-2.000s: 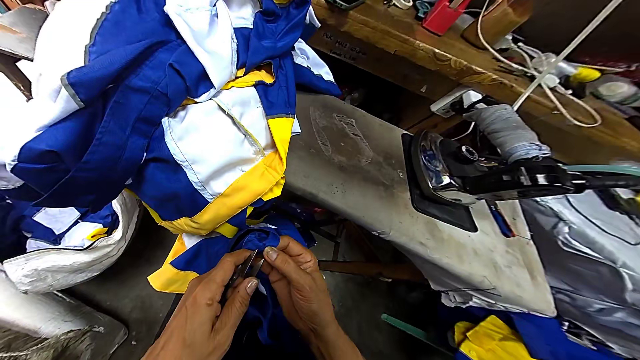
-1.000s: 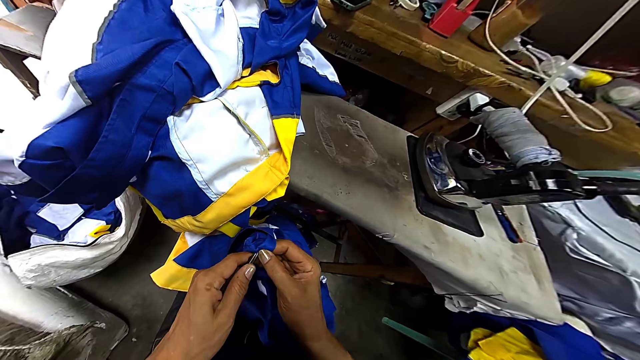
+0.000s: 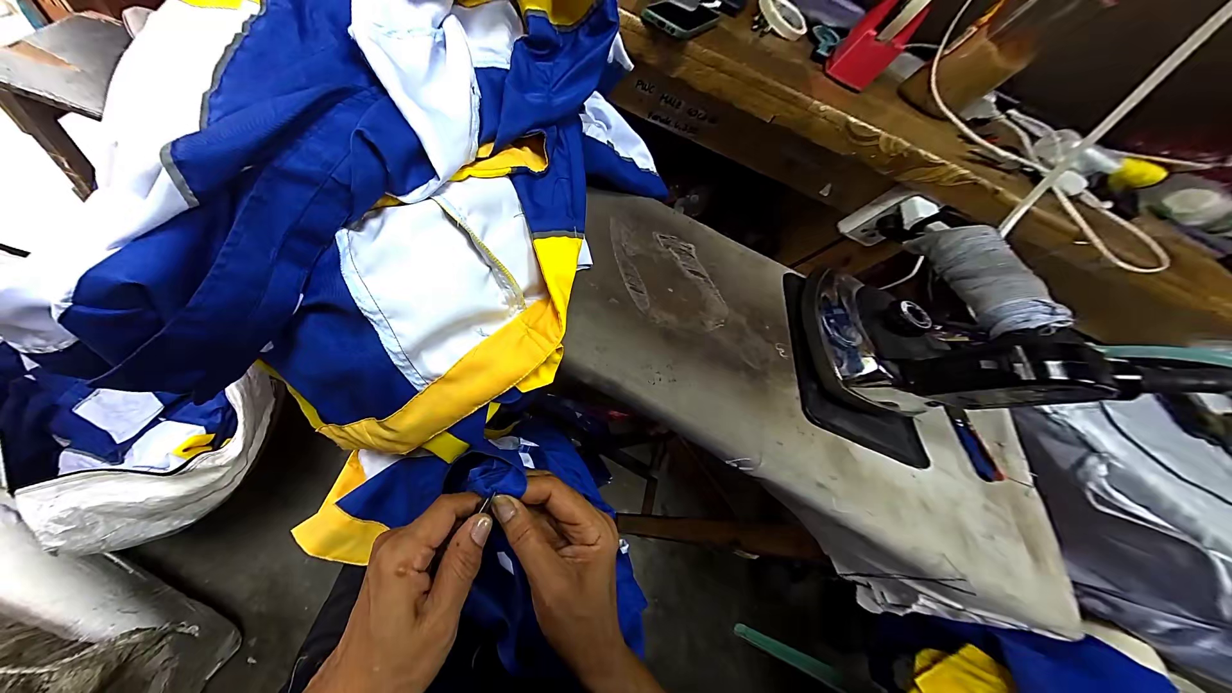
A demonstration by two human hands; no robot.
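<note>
My left hand (image 3: 419,568) and my right hand (image 3: 568,558) meet at the lower middle, thumbs nearly touching. Between them they pinch a bunched edge of blue fabric (image 3: 491,474). A small thin metal tool (image 3: 486,502) shows at my left fingertips; its kind cannot be told, as the fingers hide most of it. The rest of the blue cloth hangs below and behind my hands. Just above lies a large heap of blue, white and yellow garments (image 3: 433,279), its yellow band close over my fingers.
An ironing board (image 3: 674,318) runs diagonally at the right, bearing a steam iron (image 3: 857,356) on a black rest and a small blue-handled tool (image 3: 974,445). A wooden shelf (image 3: 847,115) with cords stands behind. A white sack (image 3: 144,500) of garments is at the left.
The thin metal tool stood out more plainly between my hands two seconds ago; my fingertips are now closer together around the blue fabric.
</note>
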